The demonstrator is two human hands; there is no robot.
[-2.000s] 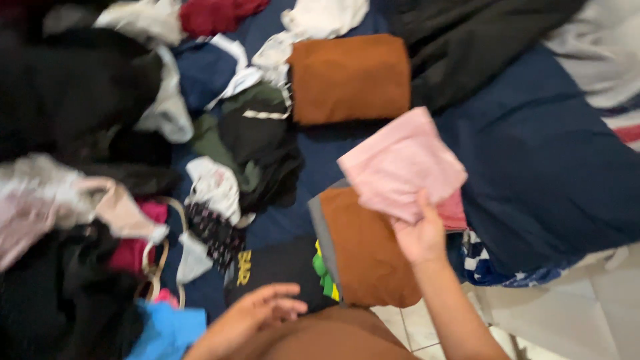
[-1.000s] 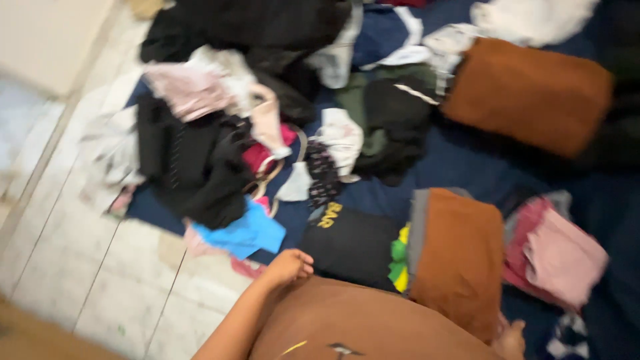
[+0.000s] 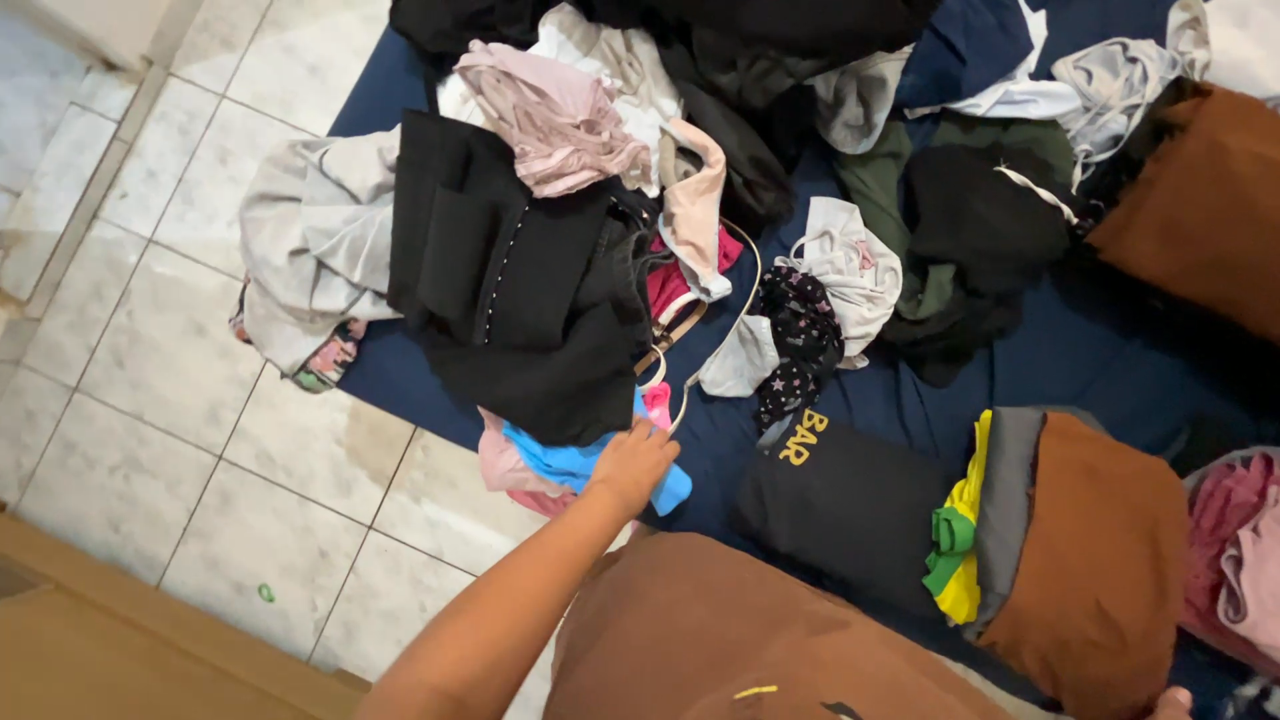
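Observation:
My left hand (image 3: 634, 465) is on a blue cloth garment (image 3: 560, 458) at the near edge of the dark blue sheet; whether its fingers grip the cloth is unclear. Black garments (image 3: 520, 260) lie just beyond it, with a pink crumpled garment (image 3: 550, 115) on top. Only a fingertip of my right hand (image 3: 1172, 703) shows at the bottom right, beside a folded brown garment (image 3: 1100, 550). A folded black shirt with yellow lettering (image 3: 850, 500) lies between the hands. Folded pink garments (image 3: 1245, 560) sit at the right edge.
The dark blue sheet (image 3: 1060, 345) carries loose clothes, among them a black star-print garment (image 3: 800, 340) and a white one (image 3: 850, 270). A brown bundle (image 3: 1200, 210) is at the upper right. White floor tiles (image 3: 290, 470) and a cardboard-coloured surface (image 3: 130, 640) lie at left.
The pink cloth held in my right hand two seconds ago lies on the pink stack. My left hand has moved onto the blue garment. The view has swung left.

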